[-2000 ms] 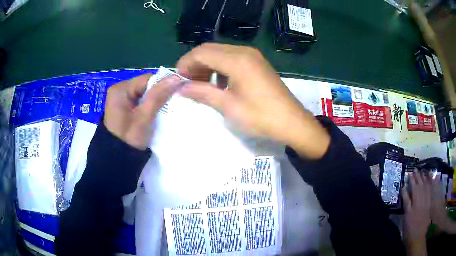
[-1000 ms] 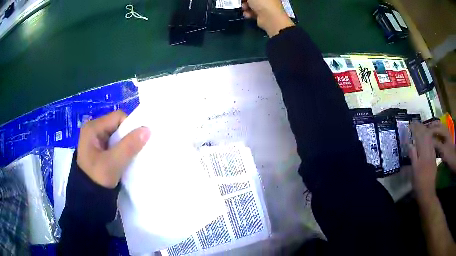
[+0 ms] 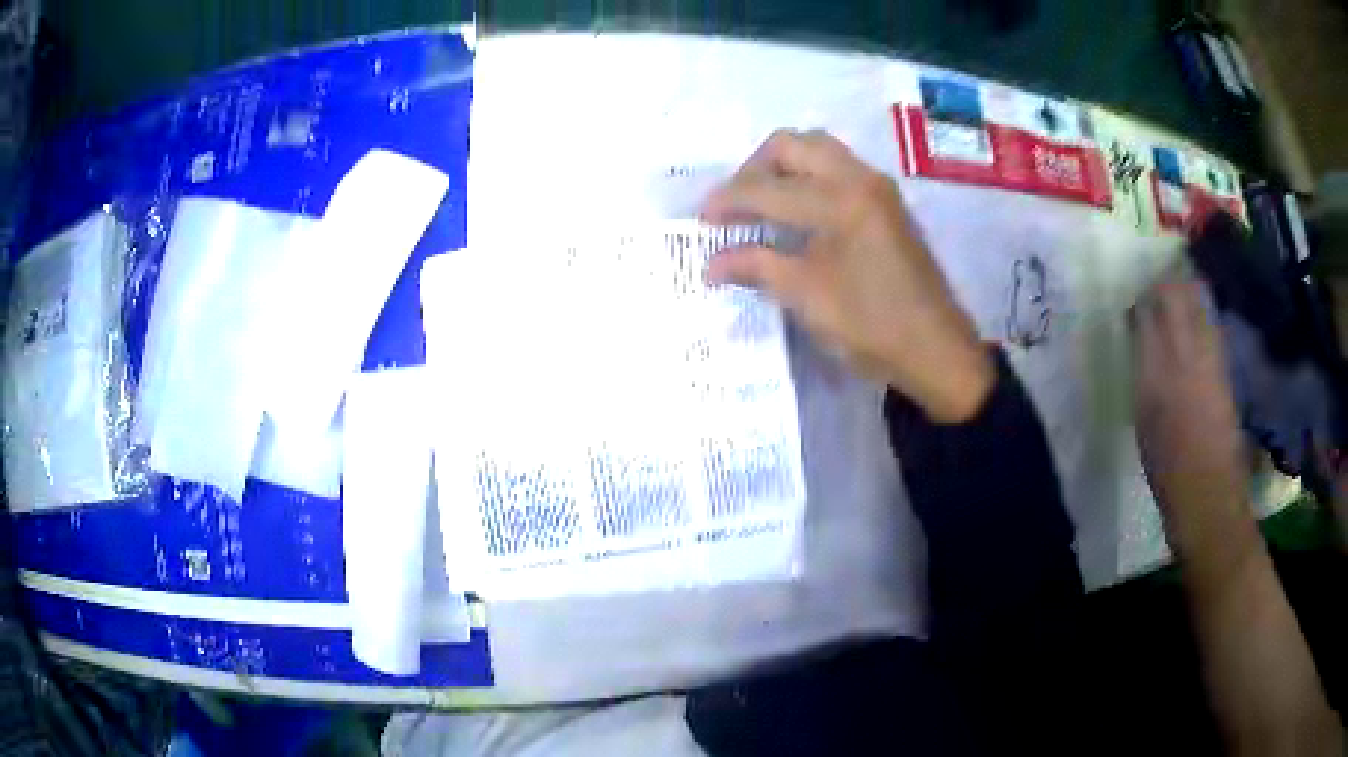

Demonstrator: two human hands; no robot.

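A stack of white label sheets [image 3: 643,496] lies on the white work surface, with blocks of dense print along its lower part; glare washes out its upper left. My right hand [image 3: 813,266] is over the sheets' upper right corner, slightly blurred, with thumb and fingers apart on either side of a printed block. No label is seen lifted in it. My left hand is out of the picture. Blank white papers [image 3: 222,348] and a curved white strip [image 3: 387,222] lie on the blue area at left. Another blank strip [image 3: 387,518] lies beside the sheets' left edge.
A clear plastic bag around white sheets [image 3: 67,355] lies at far left. Another person's hands [image 3: 1183,348] are at the right, blurred, by dark items. Black boxes [image 3: 1215,62] stand at the upper right. Red printed areas [image 3: 1020,155] cross the surface's back. The green bench shows along the top.
My right hand has come back from the black boxes at the back to the label sheets. My left hand and its white sheet have left that place; a curved strip now lies at left.
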